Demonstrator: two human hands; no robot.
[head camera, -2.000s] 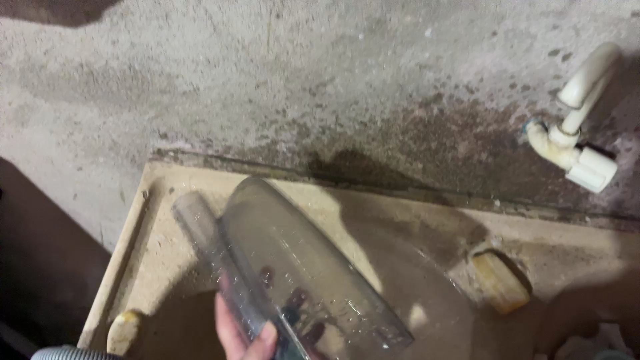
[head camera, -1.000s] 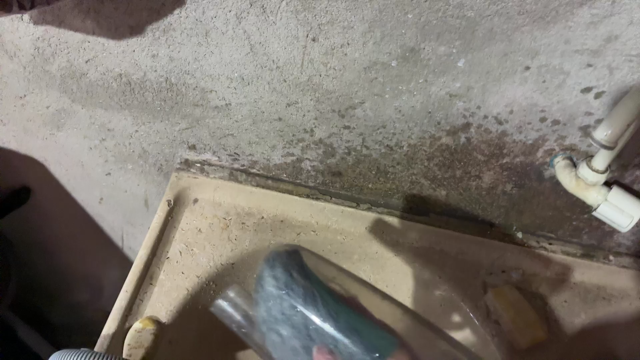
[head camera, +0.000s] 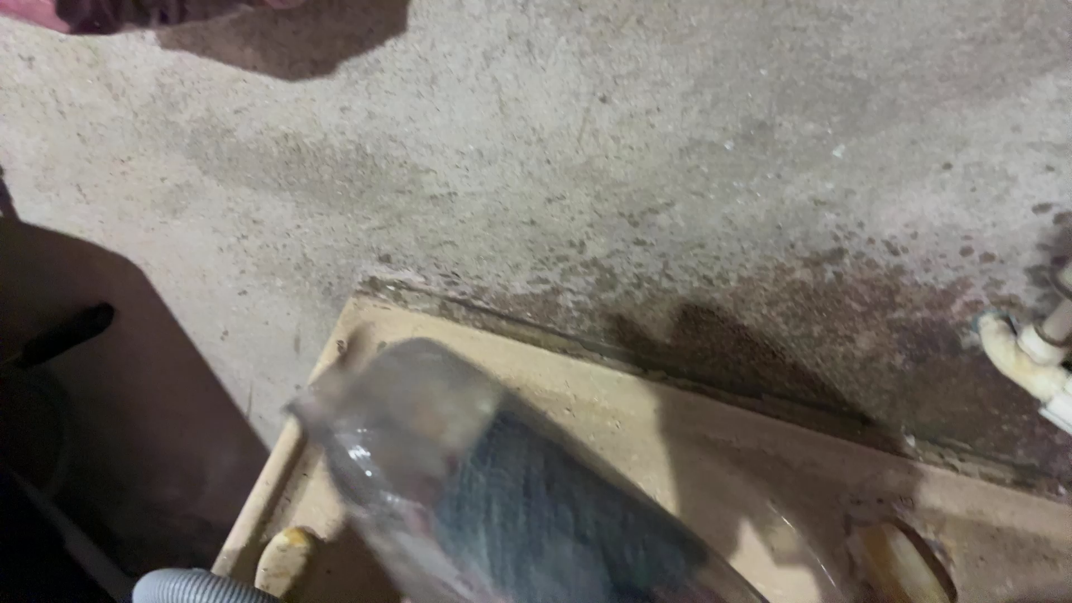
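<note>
A clear plastic container (head camera: 377, 486), blurred by motion, fills the lower middle of the head view, tilted over a beige sink (head camera: 578, 385). Inside it or behind its wall shows a dark blue-green scrubbing pad or cloth (head camera: 553, 511); which of the two I cannot tell. Pinkish patches, perhaps fingers, show dimly through the plastic, too unclear to tell which hand they belong to. Neither hand can be made out plainly. The container's near end is cut off by the bottom edge of the view.
A worn bar of soap (head camera: 900, 561) lies at the sink's lower right, and a yellowish piece (head camera: 286, 559) on its left rim beside a grey corrugated hose (head camera: 197, 586). A white plastic tap (head camera: 1026, 356) juts from the stained concrete wall (head camera: 544, 151). A dark handle (head camera: 71, 333) is at left.
Two seconds ago fingers showed plainly at the clear container; now they are barely visible. The blue-green pad or cloth, first seen one second ago, shows larger within the container's outline.
</note>
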